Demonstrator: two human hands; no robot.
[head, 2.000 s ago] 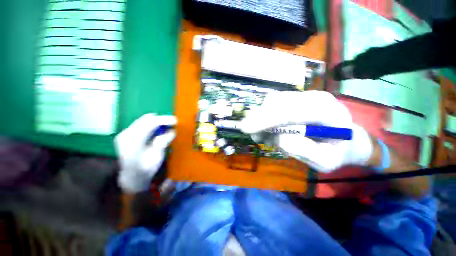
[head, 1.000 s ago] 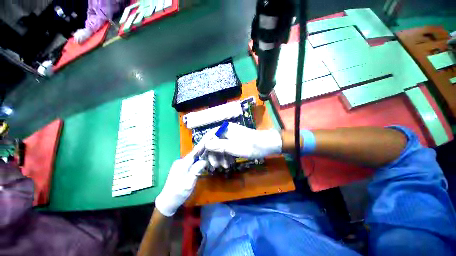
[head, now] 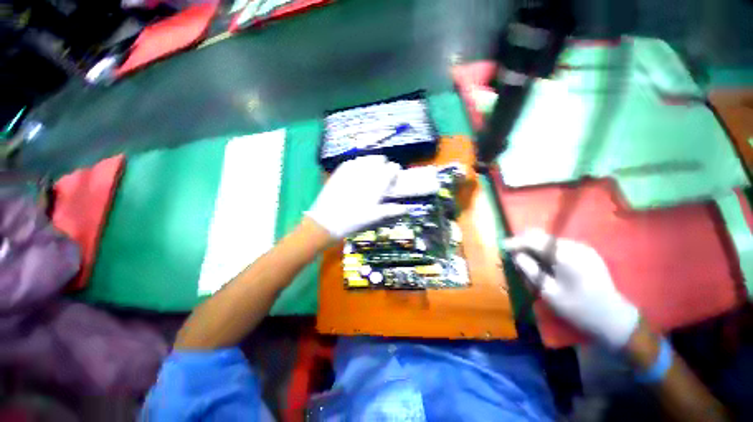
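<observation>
The circuit board (head: 404, 247) lies on the orange-brown fixture (head: 413, 317). The pale heat sink (head: 417, 182) runs along its far edge. My gloved left hand (head: 359, 196) grips the heat sink's left end, hiding that end. My gloved right hand (head: 575, 284) is right of the fixture, over the red sheet, with its fingers curled. A dark blurred cable passes by its fingers; whether it is held is unclear. The blue and white marker pen (head: 381, 140) lies on the screws in the black tray (head: 380, 157).
The blurred black electric screwdriver (head: 516, 82) hangs beyond the fixture's right side. Pale strips (head: 243, 210) lie on the green mat at left. Pale plates (head: 660, 132) cover part of the red foam sheet (head: 660, 255) at right. A person's purple sleeve (head: 91, 330) is at far left.
The marker pen has left my right hand and lies on the screws. My right hand has moved off the board to the right. My left hand has moved up onto the heat sink.
</observation>
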